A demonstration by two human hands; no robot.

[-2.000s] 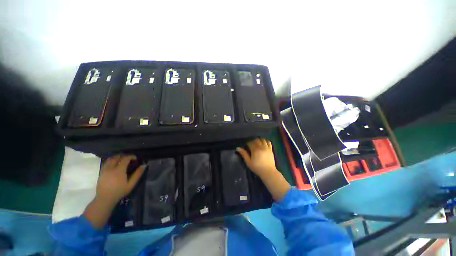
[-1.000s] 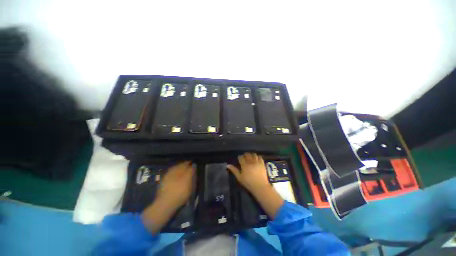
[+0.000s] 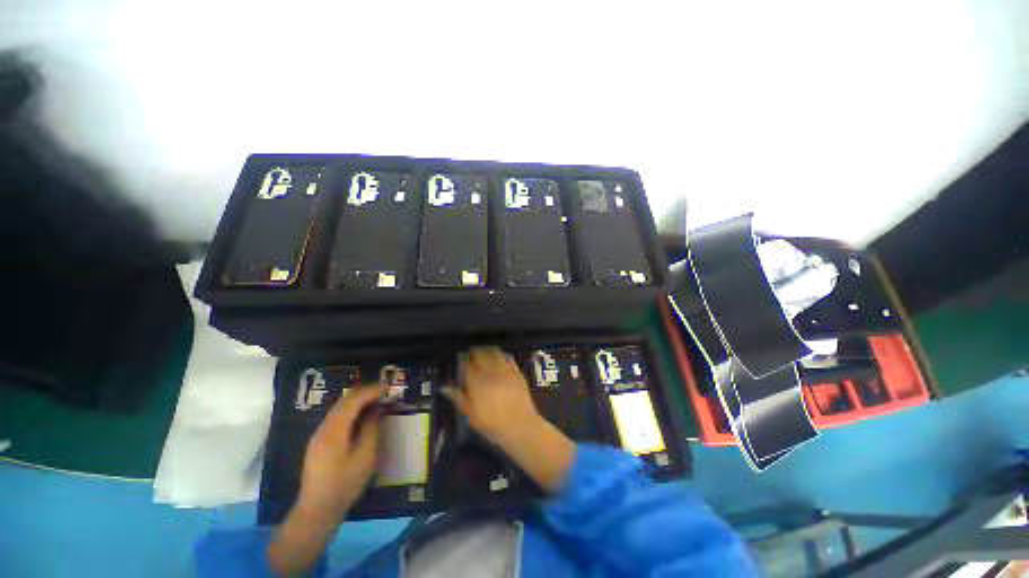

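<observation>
The near black foam tray [image 3: 271, 485] holds a row of phone assemblies. The second phone from the left shows a white battery [image 3: 403, 449]; the right-end phone shows another battery with yellow edges [image 3: 638, 421]. My left hand [image 3: 339, 448] is curled beside the second phone, with a dark edge at its fingers; its grip is unclear. My right hand [image 3: 494, 395] lies over the middle phone, fingers bent at its top end. Whether it grips anything is hidden.
A raised black foam tray [image 3: 395, 303] behind holds a row of dark phone assemblies. A white sheet [image 3: 214, 418] lies at the left. At the right, black film strips [image 3: 739, 299] curl over a red parts tray [image 3: 891, 359]. A white wall stands behind.
The dark panels marked "S9" no longer cover the phones beside my hands; boards and batteries show there. My left hand has moved left of the second phone, my right hand left to the middle phone.
</observation>
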